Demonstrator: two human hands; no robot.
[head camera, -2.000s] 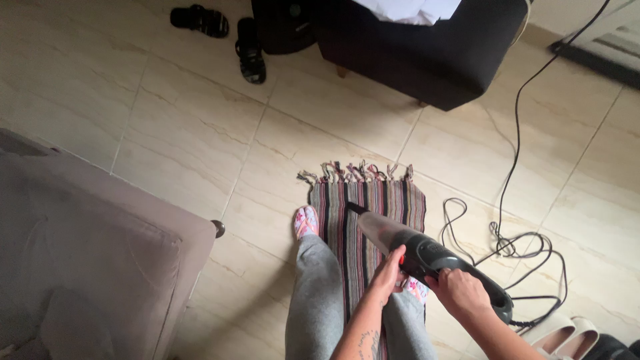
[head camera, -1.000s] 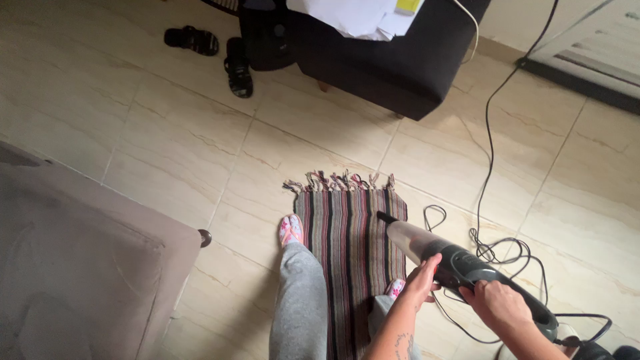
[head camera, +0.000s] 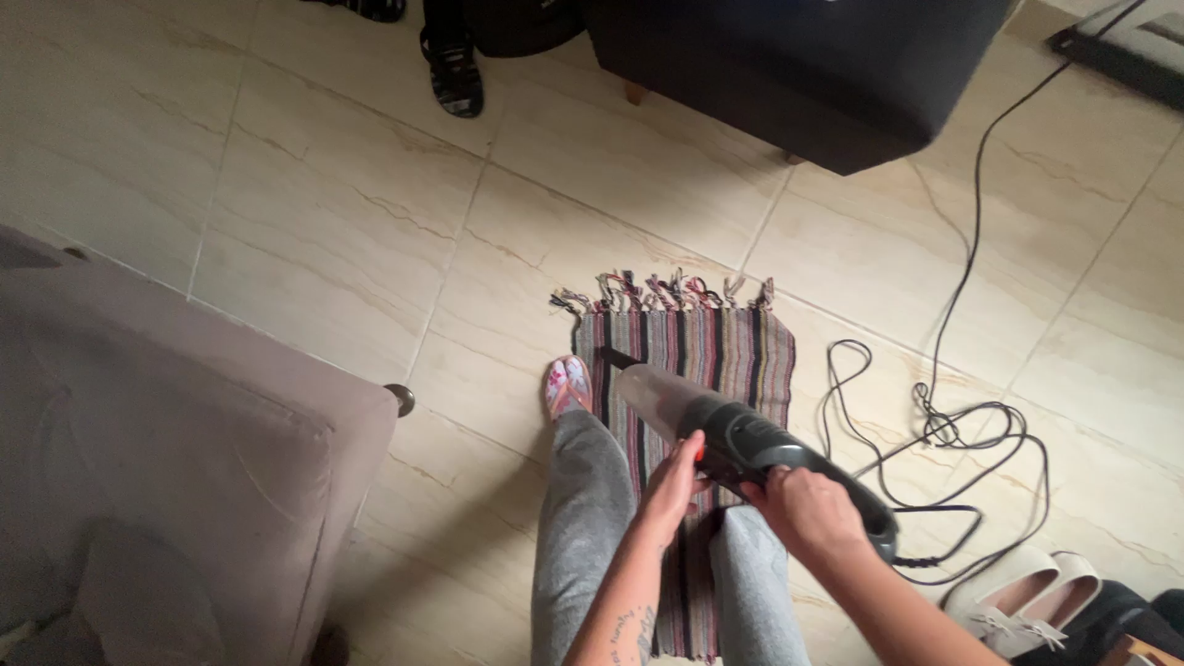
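A corded handheld vacuum cleaner (head camera: 740, 430) with a dark body and a clear dust chamber slants over a striped woven rug (head camera: 731, 351) with a knotted fringe. Its narrow black nozzle (head camera: 617, 358) is over the rug's far left part; whether it touches the cloth I cannot tell. My right hand (head camera: 814, 513) is closed around the handle. Against the left side of the body, by an orange-red part, my left hand (head camera: 677, 481) supports the vacuum. One foot in a floral flip-flop (head camera: 567, 384) stands at the rug's left edge.
The black power cord (head camera: 967, 412) lies in loops on the tiles to the right. A grey upholstered seat (head camera: 213, 416) fills the left side, a dark upholstered piece (head camera: 786, 74) the top. Black sandals (head camera: 453, 74) lie at the upper left, pale shoes (head camera: 1008, 597) at the lower right.
The nozzle has moved leftward across the rug, from near its right side one second ago to near its left edge. Both hands have stayed on the vacuum. The view has shifted.
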